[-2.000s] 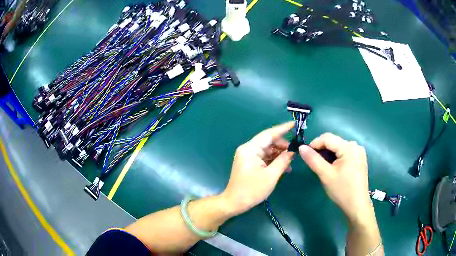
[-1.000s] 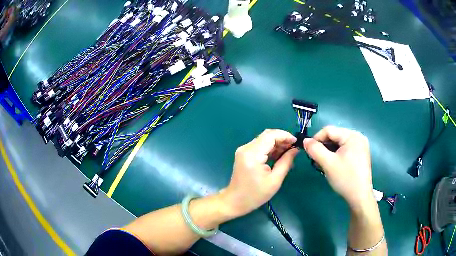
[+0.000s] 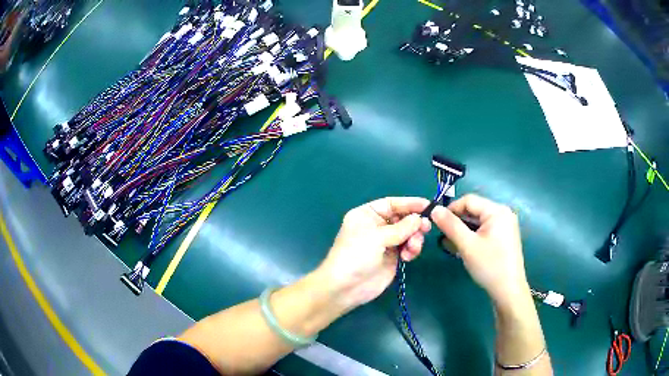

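Note:
The wire harness (image 3: 403, 312) runs from the wide black connector housing (image 3: 448, 167) down through both hands to the near edge. Short coloured wires show just below the connector, then a black taped part between the fingertips. My left hand (image 3: 375, 246) pinches the harness there between thumb and fingers. My right hand (image 3: 480, 239) holds the same spot, its thumb on the black part. A dark rounded thing, likely the tape roll, is partly hidden in my right fingers. A harness end with a white label (image 3: 554, 299) lies right of my right wrist.
A large untaped harness pile (image 3: 183, 117) lies left. A white fan (image 3: 346, 37) and black harness bundle (image 3: 440, 44) are at the back. A drawing sheet (image 3: 568, 121), hanging black harness (image 3: 629, 191), grey base (image 3: 651, 301) and red scissors (image 3: 619, 352) are right. A steel strip (image 3: 337, 360) lies near.
The connector has tilted and dropped slightly. Both hands still meet at the black part, a little further left than a second ago. More of the harness shows below my left hand.

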